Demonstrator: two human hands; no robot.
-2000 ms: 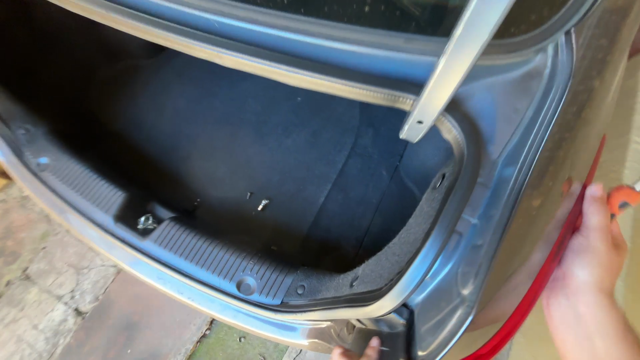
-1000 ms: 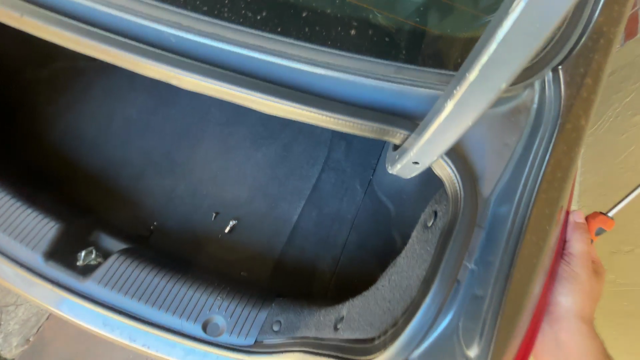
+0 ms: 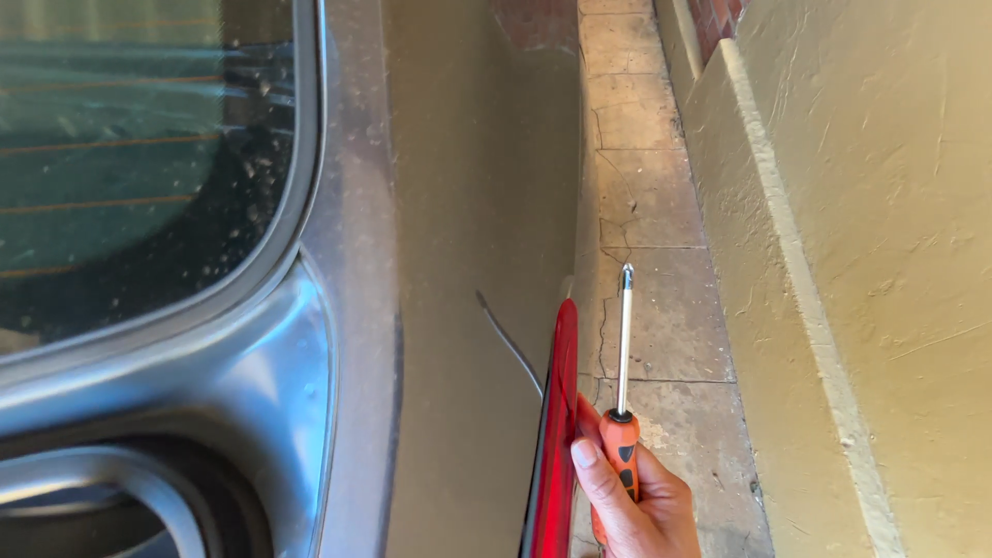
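My right hand (image 3: 647,496) is closed around the orange and black handle of a Phillips screwdriver (image 3: 625,349), whose shaft points up and away from me. Its thumb and fingertips are at the outer edge of a red tail light (image 3: 564,434) on the car's rear corner; whether they press on it or only touch it, I cannot tell. Left of the tail light, the car's rear side panel (image 3: 473,232) carries a thin curved reflection or line. My left hand is out of view.
The rear window (image 3: 139,155) and the trunk opening's painted edge (image 3: 263,387) lie at the left. A yellow-tan wall (image 3: 891,232) stands close along the right. Between car and wall runs a narrow paved strip (image 3: 659,194) with cracked slabs.
The view has swung right, from the open trunk to the car's side. The left hand, seen earlier at the rear bumper area, has left the view. The right hand stays by the tail light with the screwdriver.
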